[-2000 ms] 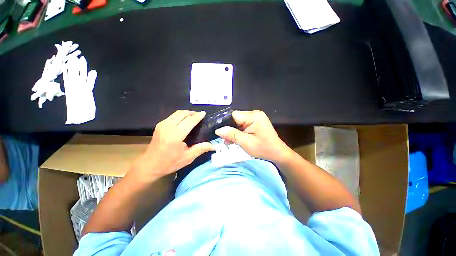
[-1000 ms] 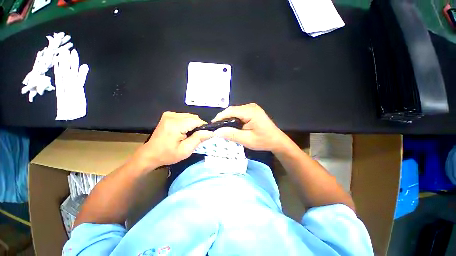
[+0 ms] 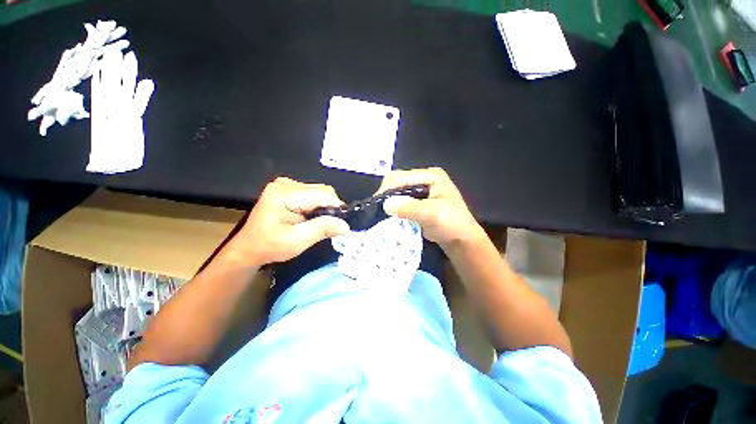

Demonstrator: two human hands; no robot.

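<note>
My left hand (image 3: 290,219) and my right hand (image 3: 427,203) are bare and both grip a black glossy strip (image 3: 365,204) with pale dashes along its edge. The strip runs between my fingertips at the bench's front edge. A white backing sheet (image 3: 381,258) with blue-grey marks hangs below it, against my light blue clothing. A white square plate (image 3: 360,135) with dark corner holes lies flat on the black mat (image 3: 257,99), just beyond my hands.
White gloves (image 3: 118,116) lie at left. A stack of white plates (image 3: 536,44) and a tall black stack (image 3: 651,132) stand at right. Open cartons are below the bench, left (image 3: 58,286) and right (image 3: 603,319). A blue bin (image 3: 648,327) is at right. Sleeves show at both sides.
The view has shifted and turned slightly. Both hands still hold the strip, now stretched between them with its right end higher. The backing sheet hangs more openly below it.
</note>
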